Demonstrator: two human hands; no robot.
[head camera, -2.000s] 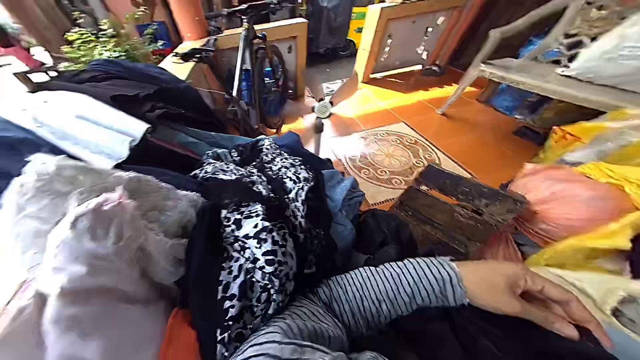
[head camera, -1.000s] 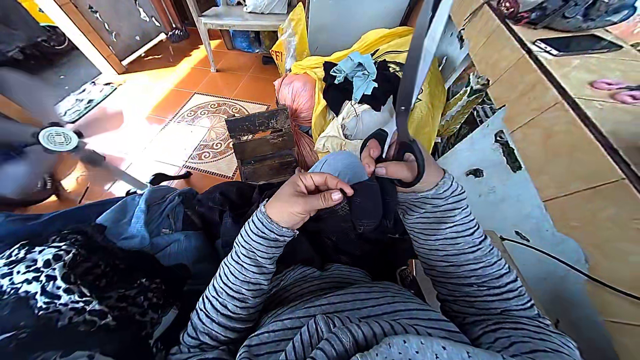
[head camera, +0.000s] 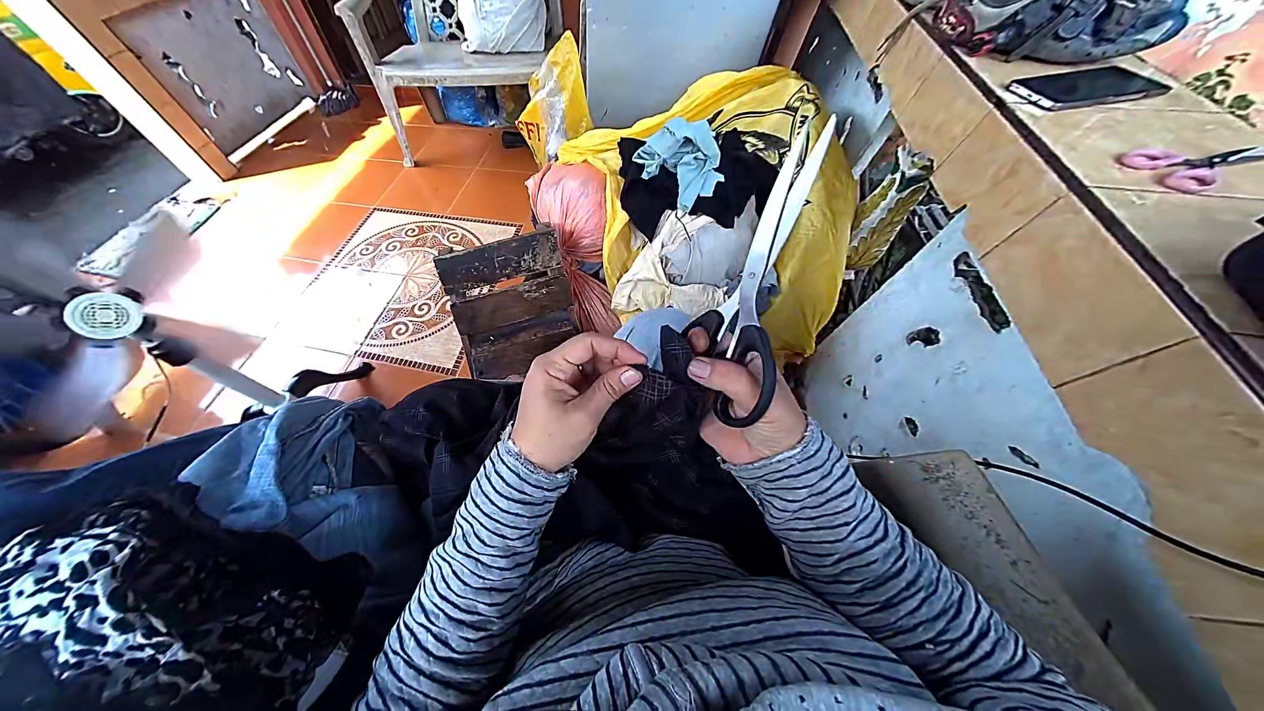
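Observation:
Between thumb and forefinger, my left hand (head camera: 576, 398) pinches the edge of a dark checked cloth (head camera: 652, 464) that lies over my lap. Black-handled scissors (head camera: 758, 267) rest in my right hand (head camera: 755, 415), their blades slightly apart and pointing up and away from me. The same hand also grips the dark cloth with its thumb. A light blue fabric piece (head camera: 654, 331) shows just behind the cloth, between the two hands.
A yellow bag (head camera: 825, 267) of cloth scraps and a wooden crate (head camera: 509, 296) stand ahead. Clothes, including a black-and-white patterned garment (head camera: 89, 592), lie left, near a fan (head camera: 103, 315). A phone (head camera: 1088, 87) and pink-handled scissors (head camera: 1190, 170) lie on the tiled ledge at right.
The view swung right between the first two frames. In the oldest frame one hand was stretched out without scissors; since the middle frame, both hands have stayed at the dark cloth, scissors in the right.

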